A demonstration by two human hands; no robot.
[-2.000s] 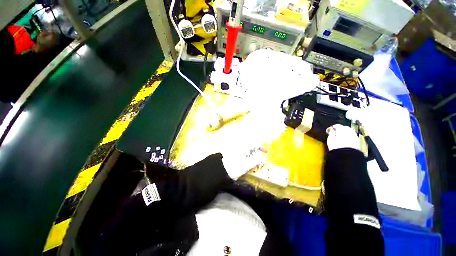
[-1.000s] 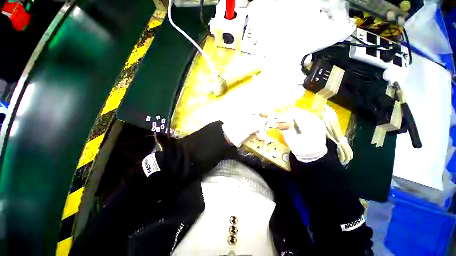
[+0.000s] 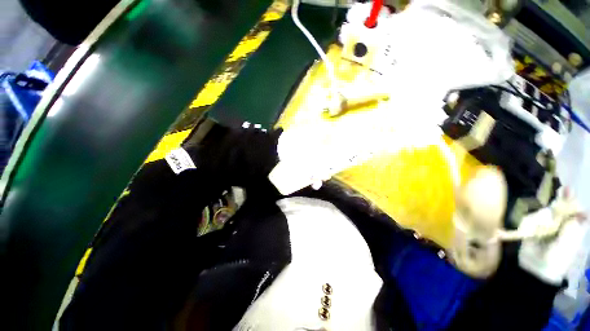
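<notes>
My left hand (image 3: 304,158), in a white glove, is over the near left part of the yellow mat (image 3: 420,194). It is washed out against the white heap (image 3: 388,126), so its fingers and any hold are unclear. My right hand (image 3: 550,249), also white-gloved, is at the far right, closed on a cream cord (image 3: 527,233). The cord runs left to a long, rounded cream piece (image 3: 480,216), blurred, probably a power strip, hanging over the mat's right edge. A tan cylinder (image 3: 356,105) lies on the mat.
A red stick (image 3: 374,13) stands in a white socket block (image 3: 360,48) at the back. A clear plastic bag (image 3: 453,45) lies beside it. A black taped block (image 3: 475,126) and cables are at the right. A green conveyor (image 3: 149,84) with hazard tape (image 3: 213,90) runs at the left.
My right hand has moved away from my left, out to the far right, with the cream cord. The power strip that lay between the hands is gone from there. The view has shifted.
</notes>
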